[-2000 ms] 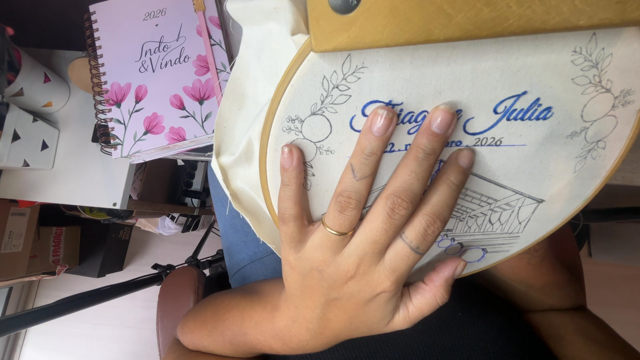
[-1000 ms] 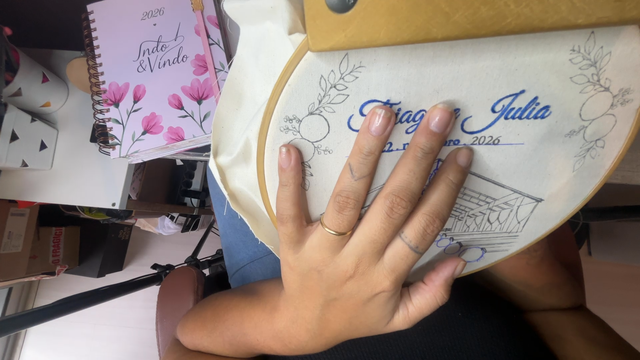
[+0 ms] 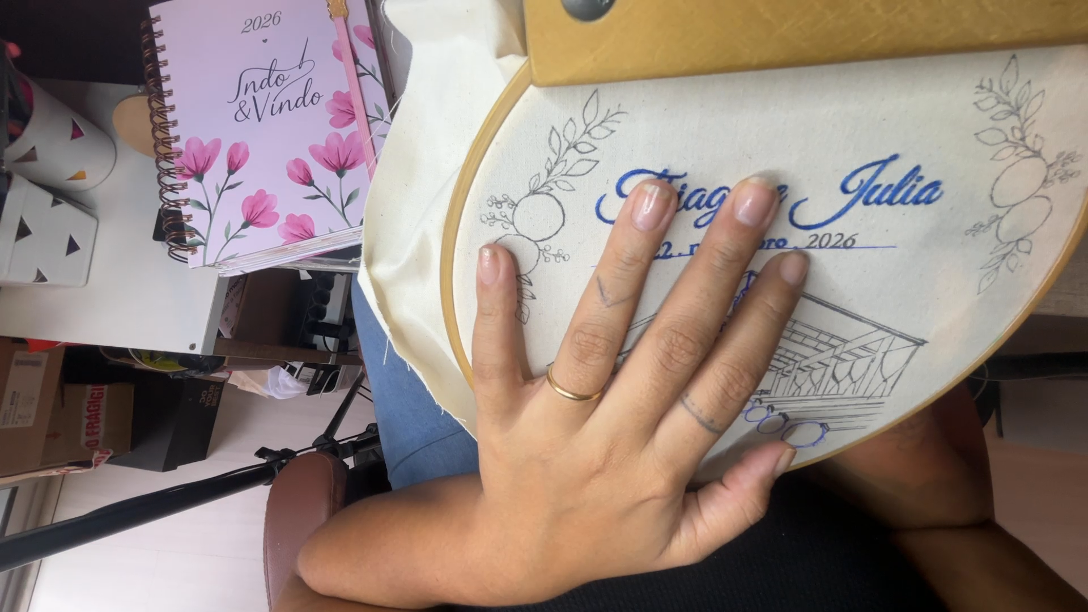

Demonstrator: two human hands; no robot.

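My left hand (image 3: 620,408) lies flat, fingers spread, on cream fabric stretched in a round wooden embroidery hoop (image 3: 456,280). A gold-coloured band is on one finger. Under and around the fingers are blue script lettering (image 3: 888,195), a dated line, and a line drawing of a roofed structure (image 3: 850,361). Drawn leafy sprigs with circles (image 3: 537,214) flank the lettering. Part of my right hand or wrist (image 3: 918,459) shows beneath the hoop's lower right rim; its fingers are hidden. Loose fabric (image 3: 408,195) with a frayed edge hangs outside the hoop's left side.
A gold-coloured flat piece (image 3: 799,38) covers the hoop's top. A spiral-bound floral planner (image 3: 263,170) lies upper left, beside white patterned holders (image 3: 47,238) on a white desk (image 3: 119,319). Cardboard boxes (image 3: 51,416), a black stand's tube (image 3: 153,501) and a brown cushioned edge (image 3: 297,518) are lower left.
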